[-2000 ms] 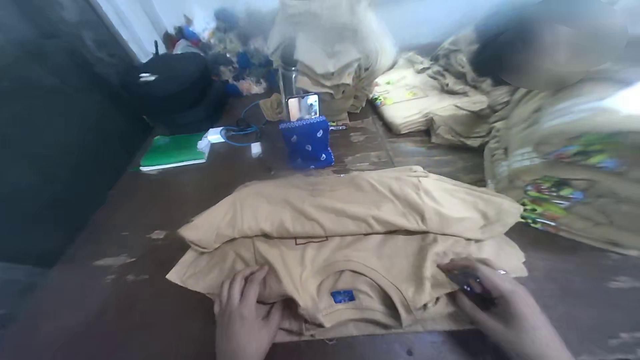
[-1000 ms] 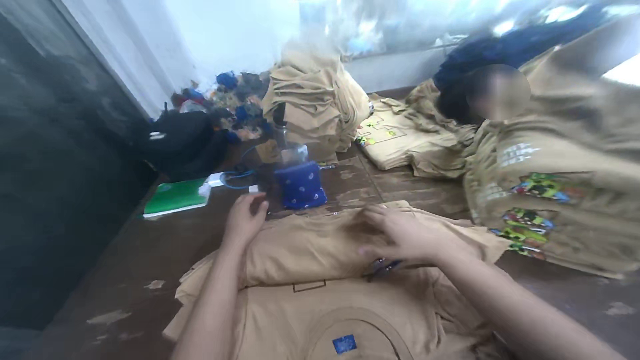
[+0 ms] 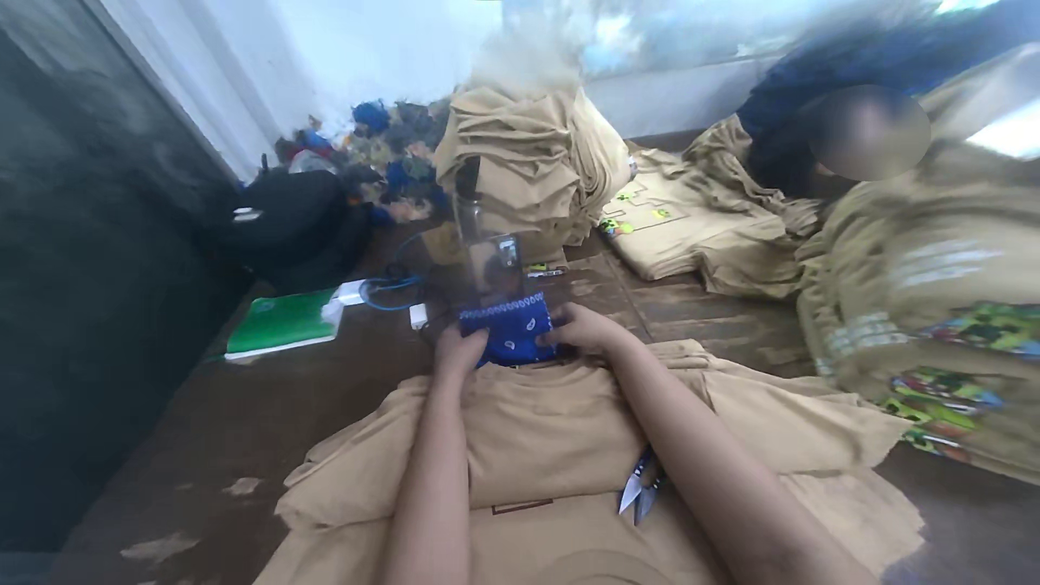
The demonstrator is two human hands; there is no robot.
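Note:
Both my hands reach forward over the tan shirts (image 3: 561,439) to a blue paisley-patterned cloth bundle (image 3: 510,331). My left hand (image 3: 461,351) grips its left side, and my right hand (image 3: 587,329) has its fingers on its right edge. Behind the cloth stand a clear bottle-like object (image 3: 471,215), partly blurred, and a phone with a lit screen (image 3: 508,252). Thread snips (image 3: 640,490) lie on the shirts beside my right forearm, blades towards me. The shirt on top is folded over, and its neckline is partly cut off at the bottom edge.
A green book (image 3: 282,321), a white charger (image 3: 351,292) with blue cable and a black bag (image 3: 288,215) are at the left. Tall folded tan garments (image 3: 528,154) stand behind. Printed garments (image 3: 934,325) lie at the right, near a person (image 3: 865,134) leaning over.
My hands have moved forward from the shirt's neckline to the blue cloth. The snips, at my right hand earlier, now lie on the shirts. The view has shifted somewhat.

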